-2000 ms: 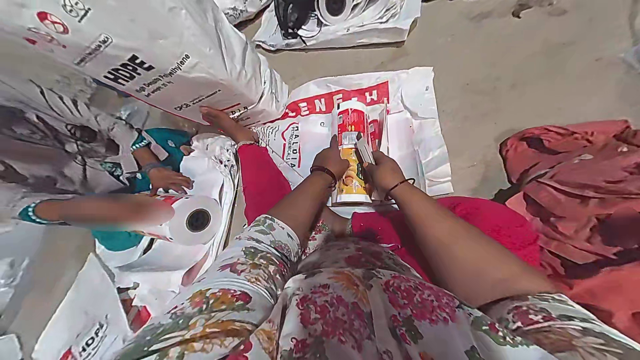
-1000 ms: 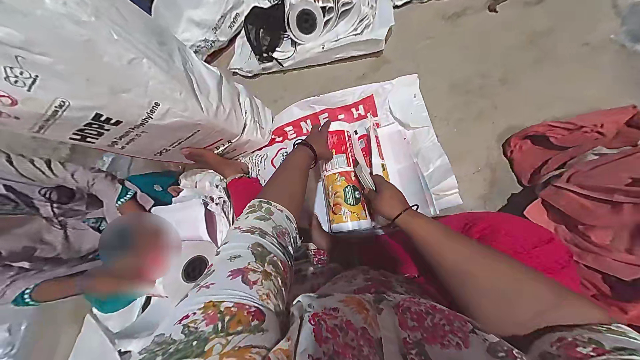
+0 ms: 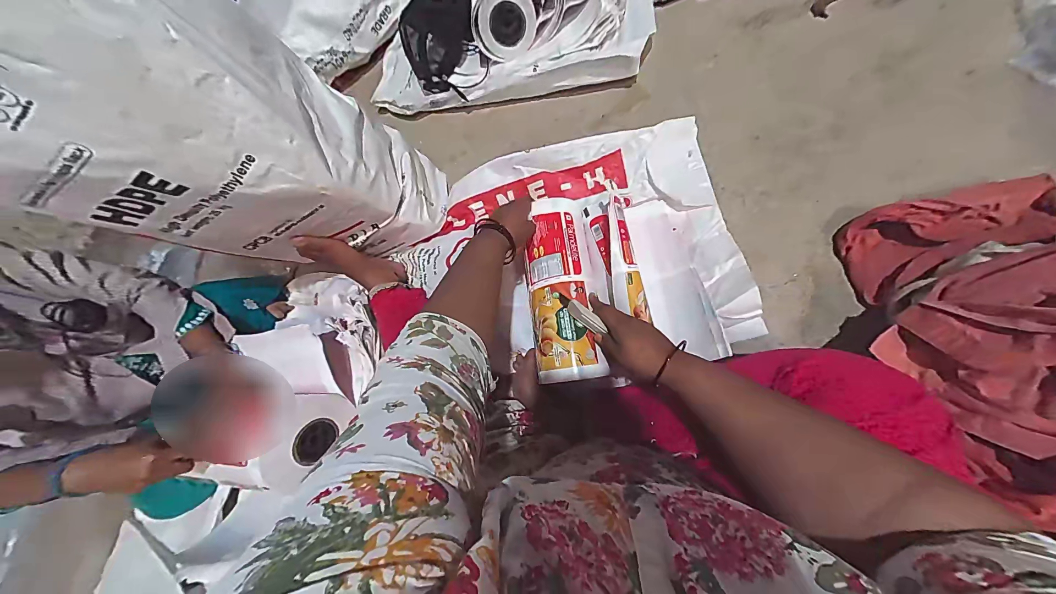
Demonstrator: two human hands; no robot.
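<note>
A roll of printed red and yellow plastic film (image 3: 561, 330) lies on a white printed woven sack (image 3: 681, 214) in front of me. My left hand (image 3: 516, 223) is at the roll's far left end; its fingertips are partly hidden, so its hold is unclear. A thin stack of pale cards or labels (image 3: 587, 317) is pinched in my right hand (image 3: 631, 338), over the near right side of the roll. Printed strips of the same colours (image 3: 629, 264) stand just right of the roll, on white sheets.
A large white HDPE sack (image 3: 206, 124) stands at left. Below it another person's hand (image 3: 128, 466) is beside a white roll (image 3: 313, 441). Behind, a black bag (image 3: 433, 41) and a white roll (image 3: 503, 25) lie on a sack. Reddish cloth (image 3: 982, 313) is heaped at right.
Two seconds ago both my hands were near the roll's middle and near end. My left hand has moved to its far left end. My right hand keeps the thin stack.
</note>
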